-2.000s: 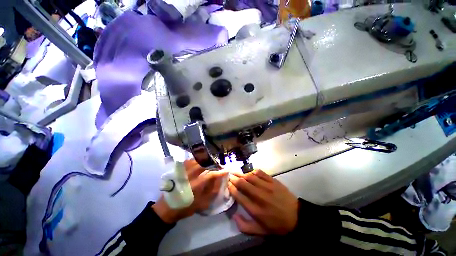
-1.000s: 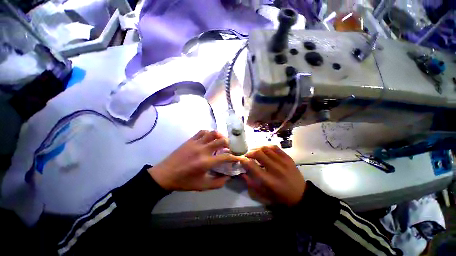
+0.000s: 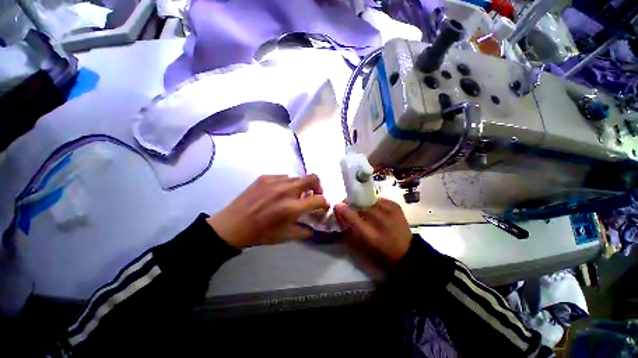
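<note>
My left hand (image 3: 269, 212) and my right hand (image 3: 378, 229) pinch a small pale fabric piece (image 3: 325, 222) between them, in front of the sewing machine (image 3: 420, 105). The piece is mostly hidden by my fingers. The off-white machine lamp (image 3: 359, 180) hangs just above my right fingertips. The needle area (image 3: 411, 190) is right of the lamp, partly hidden behind it. Black thread snips (image 3: 505, 225) lie on the machine bed to the right.
Curved white panels (image 3: 203, 105) with dark edges lie at left, with blue strips (image 3: 47, 196) on pale cloth. A large lilac panel (image 3: 262, 31) is heaped behind. A measuring tape (image 3: 315, 301) runs along the table's front edge. Pale cloth (image 3: 559, 297) hangs below right.
The view has swung left, so the machine appears further right. My hands with the fabric piece have come away from under the presser foot, to the left of the needle. My left hand has moved left of the lamp.
</note>
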